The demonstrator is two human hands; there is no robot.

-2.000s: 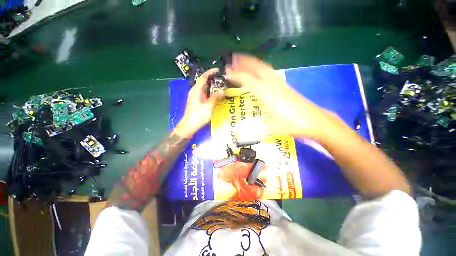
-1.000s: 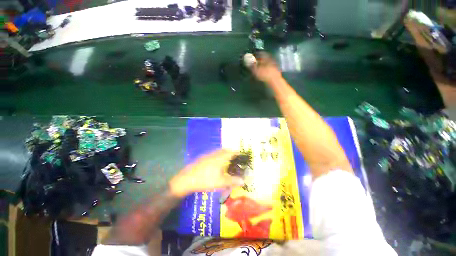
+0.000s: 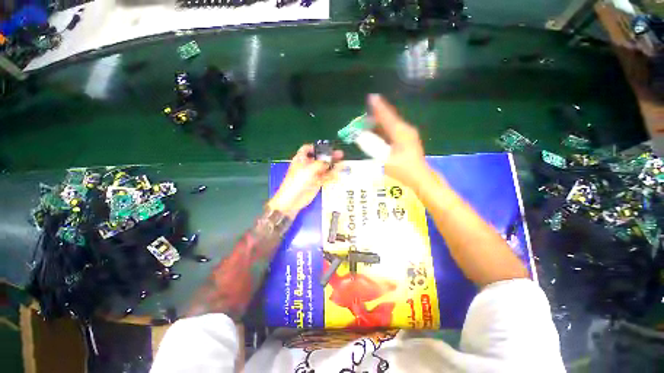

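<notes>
My left hand [image 3: 306, 175] holds a small black housing piece [image 3: 323, 150] in its fingertips, just above the top edge of the poster [image 3: 473, 218]. My right hand [image 3: 400, 146] is blurred and beside it, with one finger raised and a white cover on another. A green circuit board [image 3: 352, 129] is at the tip of the white-covered finger; blur hides whether it is gripped. Small dark housings [image 3: 362, 257] lie on the poster's yellow part, one of them upright [image 3: 334, 226].
Boards with black cables are piled at left [image 3: 131, 200] and right [image 3: 582, 191]. One board [image 3: 164, 250] lies beside the left pile. Loose boards [image 3: 188, 49] and dark parts lie on the green surface beyond. An open carton [image 3: 164, 339] is at lower left.
My right hand has come back from far over the green surface, and a green board now shows at its fingers. My left hand has moved up to the poster's top edge with a dark piece.
</notes>
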